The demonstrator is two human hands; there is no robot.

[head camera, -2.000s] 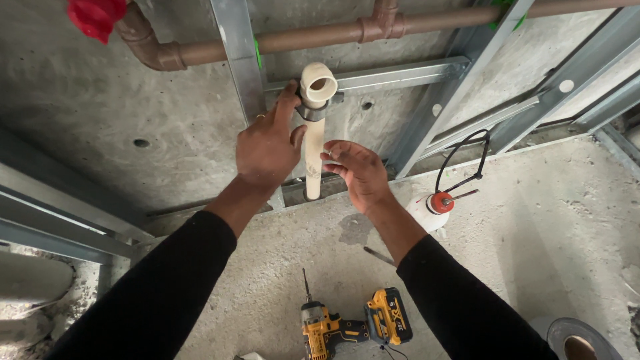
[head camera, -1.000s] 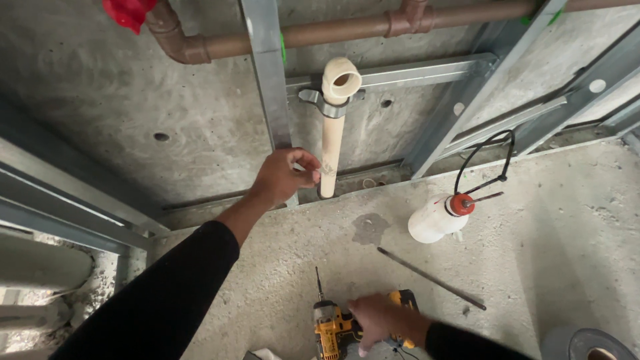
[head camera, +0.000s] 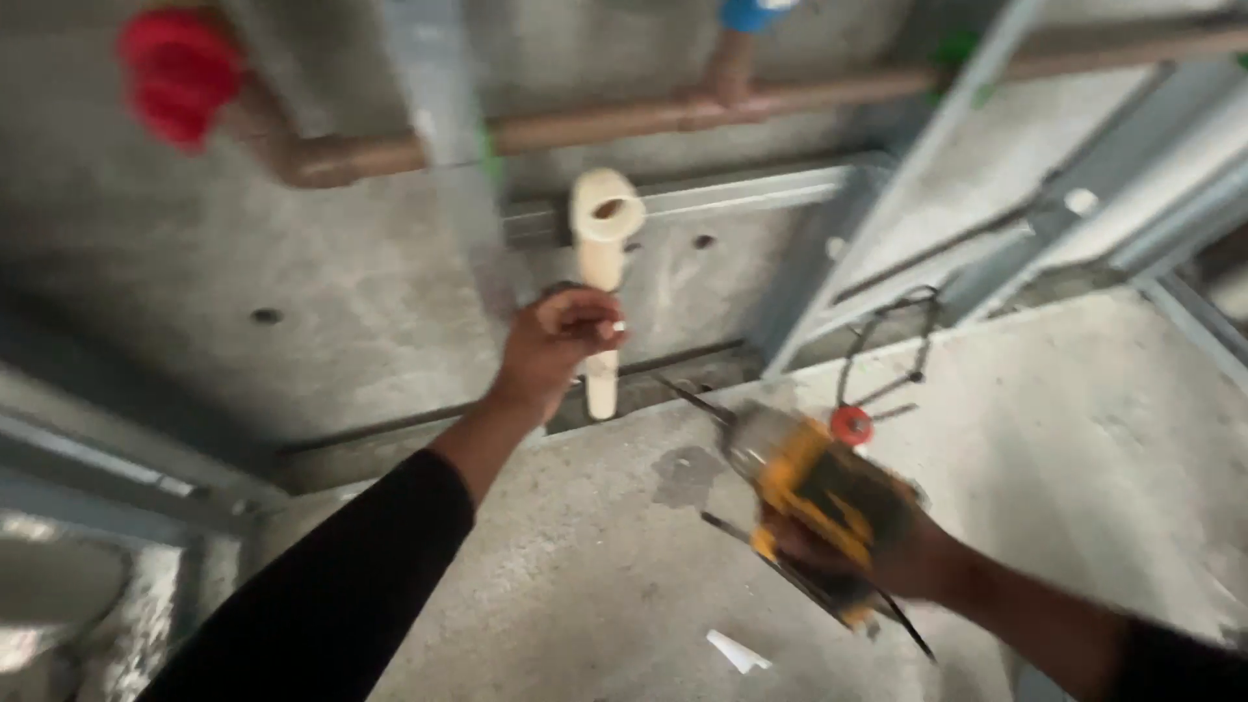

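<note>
My left hand (head camera: pixel 565 341) is in front of the cream plastic pipe (head camera: pixel 603 385), its fingers pinched; a small pale bit shows at the fingertips, too blurred to name. The pipe stands upright by the wall and has an elbow fitting (head camera: pixel 606 205) with its open mouth facing me. My right hand (head camera: pixel 877 551) grips a yellow and black cordless power drill (head camera: pixel 814 478) by its handle. The drill's long thin bit points up and left, towards the pipe's lower part, apart from it. The pipe clamp is not clearly visible, with my left hand near that height.
Metal studs (head camera: pixel 444 146) and a horizontal metal rail (head camera: pixel 751 190) frame the concrete wall. A brown pipe (head camera: pixel 604 122) crosses above. To the right are a red bottle cap (head camera: pixel 851 425) and a black cable loop. A dark rod (head camera: pixel 726 526) and a white scrap (head camera: pixel 736 651) lie on the floor.
My right hand has lifted the drill from the floor and brought it up near the pipe. My left hand is higher along the pipe than one second ago. The view has shifted closer.
</note>
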